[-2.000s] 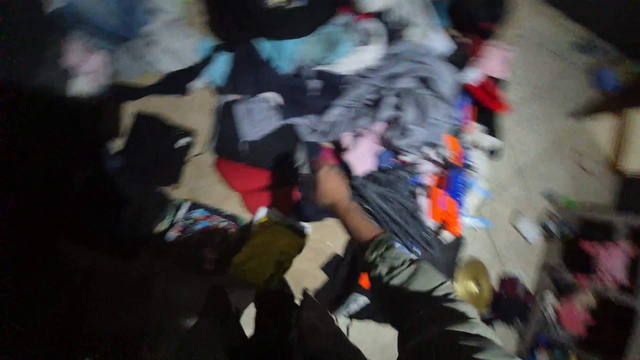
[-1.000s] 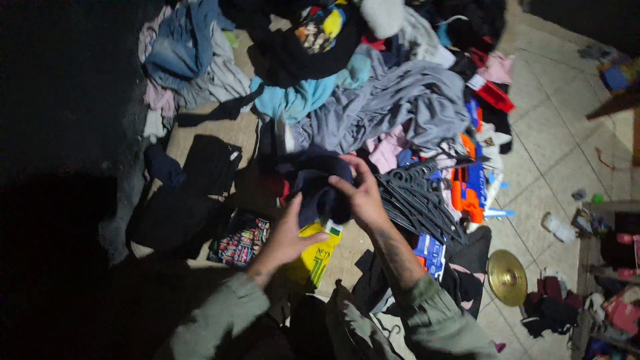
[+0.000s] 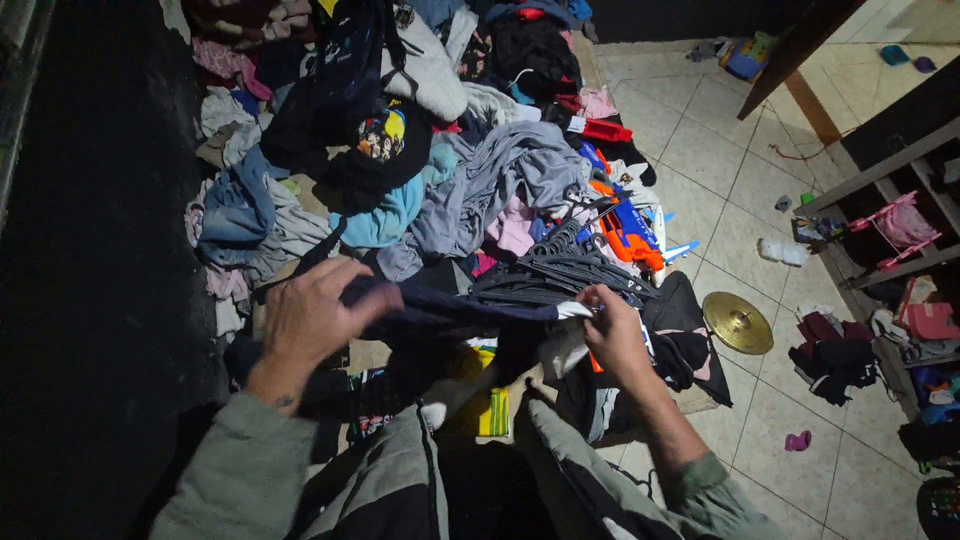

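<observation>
A dark navy garment [image 3: 465,311] with a white part at one end is stretched between my hands. My right hand [image 3: 615,330] pinches its white end. My left hand [image 3: 322,322] is at the other end with thumb and fingers spread; whether it grips the cloth cannot be told. Just beyond the garment lies a heap of dark plastic hangers [image 3: 562,274]. Behind them is a crumpled grey cloth [image 3: 502,180], with a light blue one [image 3: 386,214] to its left. Below the garment, a yellow and green cloth [image 3: 491,401] lies near my knees.
An orange and blue toy blaster [image 3: 626,225] lies right of the hangers. A brass cymbal [image 3: 738,322] rests on the tiled floor, with dark clothes [image 3: 832,356] beyond it. A wooden shelf unit [image 3: 885,172] stands at right. Jeans [image 3: 236,199] and other clothes lie by the dark wall.
My hands were close together on a bunched dark cloth; now they are far apart with the dark garment spread between them. The view has shifted.
</observation>
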